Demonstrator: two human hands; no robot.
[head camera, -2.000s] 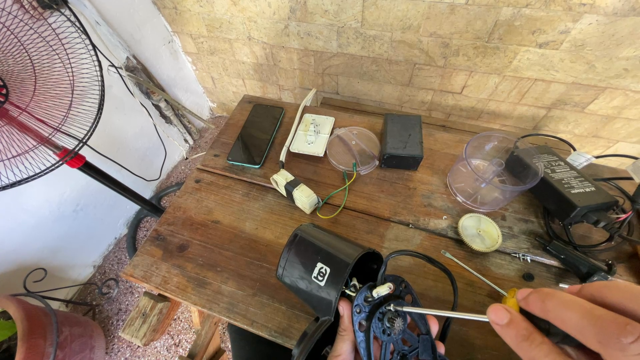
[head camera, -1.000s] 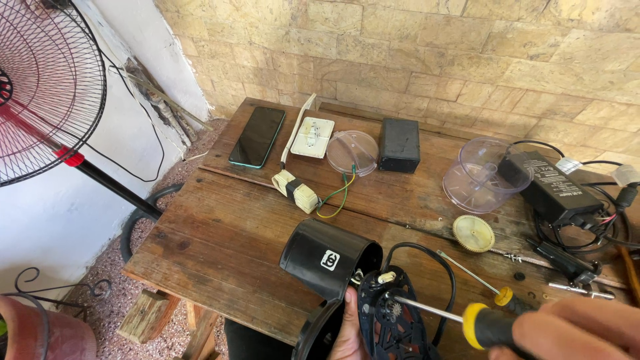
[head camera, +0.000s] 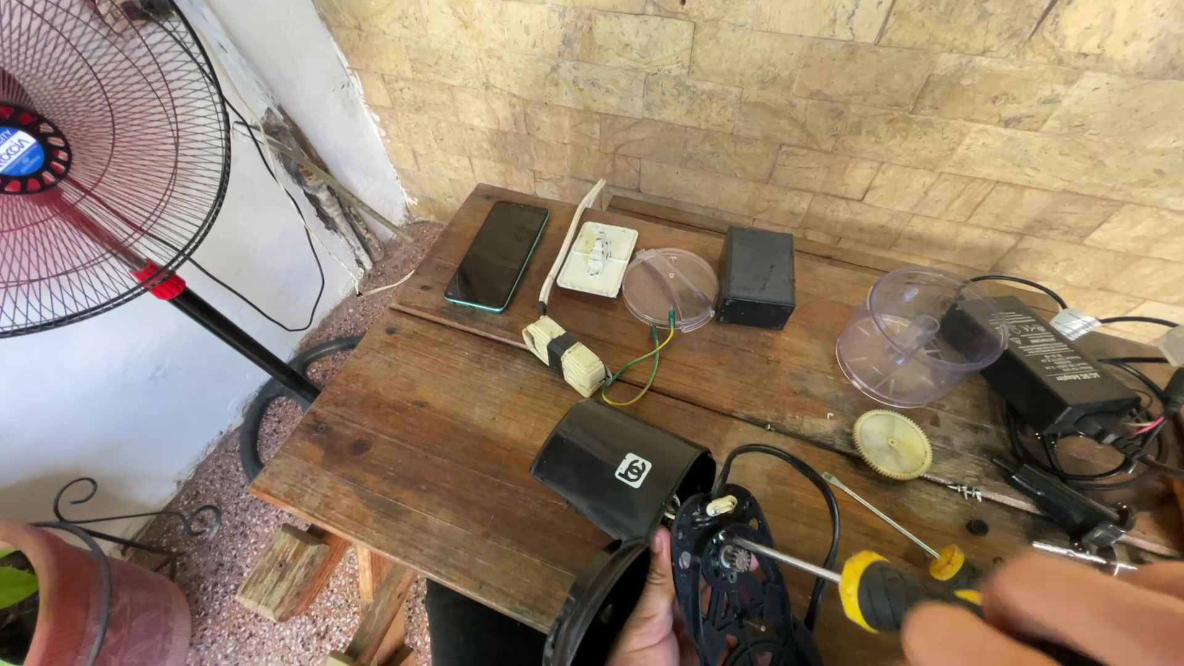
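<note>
My left hand (head camera: 647, 610) holds a black plastic appliance body at the table's near edge, its thumb between the open housing (head camera: 620, 472) and the inner frame (head camera: 740, 583). A small metal pinion (head camera: 735, 558) shows on that frame. My right hand (head camera: 1045, 610), blurred at the lower right, grips the yellow and black handle of a screwdriver (head camera: 869, 592), whose tip meets the frame beside the pinion. A black cord loops from the body. Beyond it lie a second, thinner screwdriver (head camera: 883, 518) and a cream plastic gear (head camera: 892, 444).
On the wooden table (head camera: 398, 444) are a smartphone (head camera: 498, 254), a white plastic plate (head camera: 598, 259), a taped connector (head camera: 564, 356), a clear lid (head camera: 670, 289), a black box (head camera: 758, 277), a clear cup (head camera: 916, 342) and a power adapter (head camera: 1045, 361). A pedestal fan (head camera: 92, 166) stands left.
Two seconds ago my right hand's fingers were near the screwdriver's shaft and the handle was mostly hidden. Now the hand is around the handle, with its yellow collar in sight. The tip stays at the frame.
</note>
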